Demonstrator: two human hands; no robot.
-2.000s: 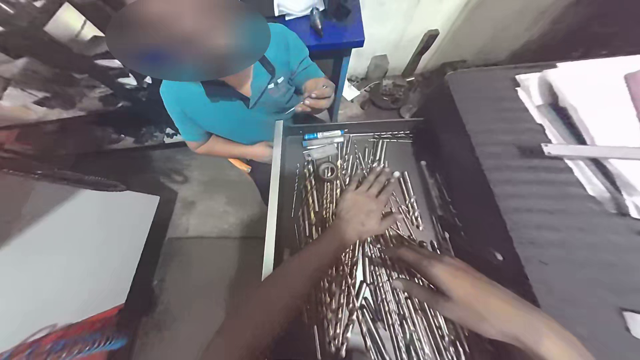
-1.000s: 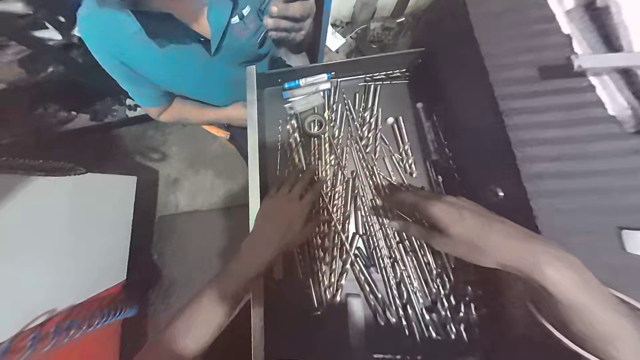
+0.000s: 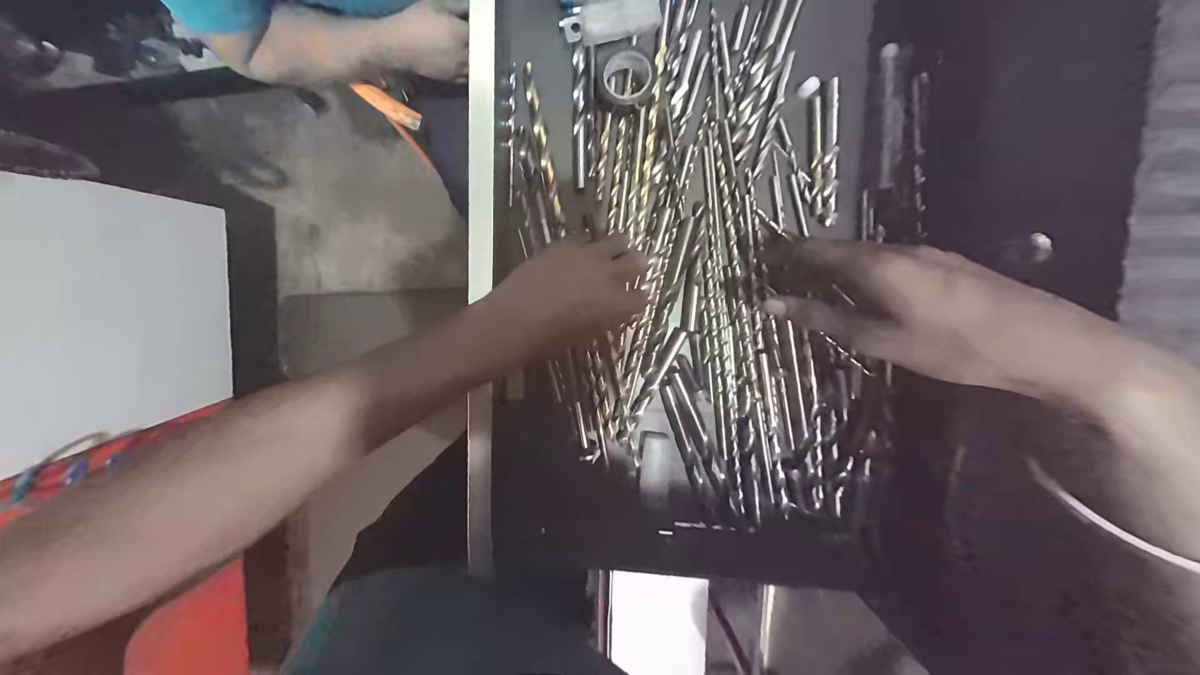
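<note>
A drawer point(image 3: 481, 281) holds a loose heap of metal twist drill bits point(image 3: 727, 225), mostly lying lengthwise, some gold-coloured. My left hand point(image 3: 586, 281) lies over the left side of the heap with its fingers bent down among the bits; whether it grips any cannot be told. On the right side, my right hand point(image 3: 872, 291) reaches in from the right, its fingertips touching the bits and its thumb apart from the fingers. Near the top of the drawer are a small ring-shaped roll point(image 3: 627, 77) and a clear plastic case point(image 3: 619, 19).
Beyond the drawer's left edge, a co-worker's forearm point(image 3: 347, 42) is at the top, near an orange strip point(image 3: 389, 105). A white panel point(image 3: 112, 319) above a red surface point(image 3: 187, 628) stands at the left. A ridged grey surface point(image 3: 1162, 169) runs along the far right.
My left hand was spread over the middle of the heap two seconds ago and is now at its left side with fingers bent. The view has moved closer to the drawer.
</note>
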